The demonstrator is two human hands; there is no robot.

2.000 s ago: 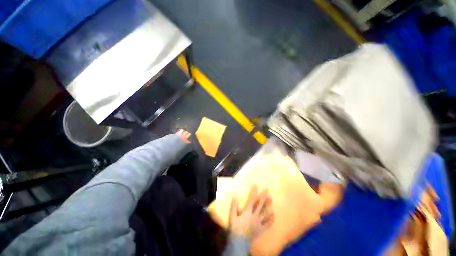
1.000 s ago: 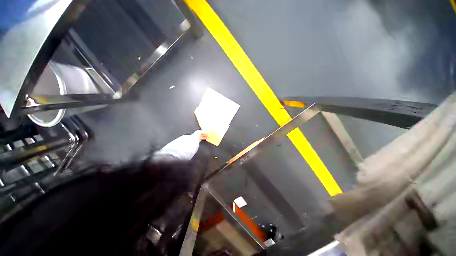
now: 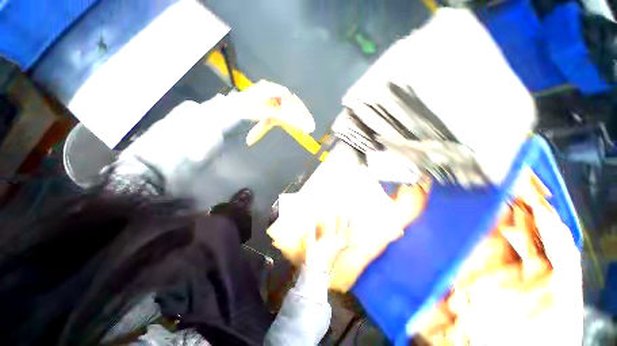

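My left hand [image 3: 272, 103] is raised at upper centre in a glaring pale sleeve. It holds a loose, curled piece of orange-tan fabric [image 3: 295, 117]; its fingers are washed out by the light. My right hand [image 3: 327, 238] lies palm down, fingers somewhat apart, on a pile of pale orange fabric panels [image 3: 365, 209] at lower centre. The panels' surface is overexposed, and no label can be made out.
A blue crate [image 3: 433, 236] with crumpled orange fabric [image 3: 521, 270] is at right. A grey-beige fabric bundle [image 3: 446, 88] stands behind the panels. A white-topped table [image 3: 152, 71] and round bin [image 3: 82, 157] are at left. A yellow floor line runs behind my left hand.
The orange piece that lay on the floor has been picked up and raised in my left hand. The view has swung back up from the floor, and my right hand shows on the panels again.
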